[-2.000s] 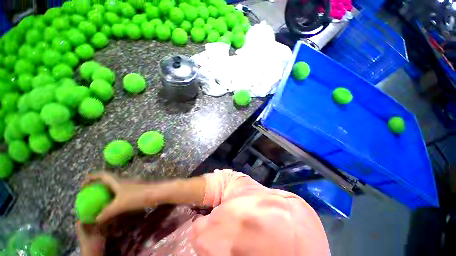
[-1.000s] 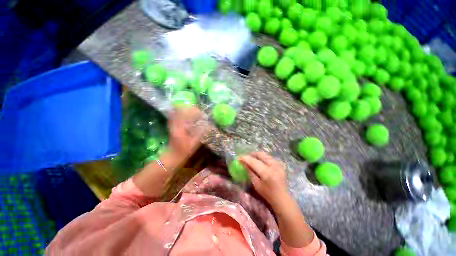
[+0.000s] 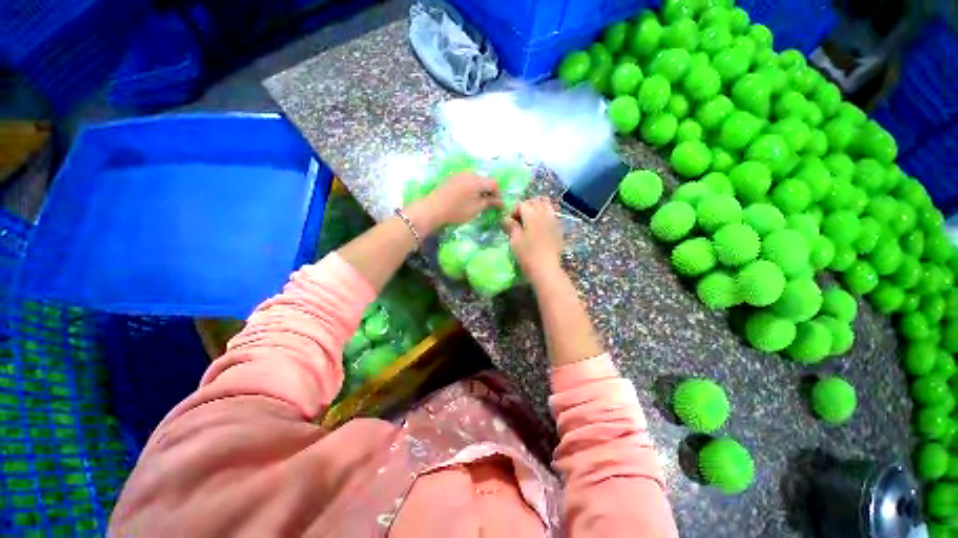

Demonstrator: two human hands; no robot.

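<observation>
My left hand [image 3: 462,200] and my right hand [image 3: 537,233] are close together over the bagged green balls [image 3: 490,269] at the table's left part. The fingers of both are closed on thin clear film, apparently a clear bag. The fingertips and the film blend with the shiny bags, so its edges are hard to tell. No ball shows in my right palm. A glaring whitish stack of empty poly bags [image 3: 536,121] lies just beyond my hands, with a dark smartphone [image 3: 596,189] at its right edge.
A large heap of spiky green balls [image 3: 767,179] covers the right side. Several loose balls [image 3: 701,405] lie nearer, by a metal can [image 3: 893,504]. An empty blue tray [image 3: 189,221] is at left. A yellow crate [image 3: 394,373] below the edge holds bagged balls. A crumpled grey bag [image 3: 454,47] lies far left.
The view has swung left from the can and right tray. A ball was in my right hand; now both hands have come together at the film over the bagged balls.
</observation>
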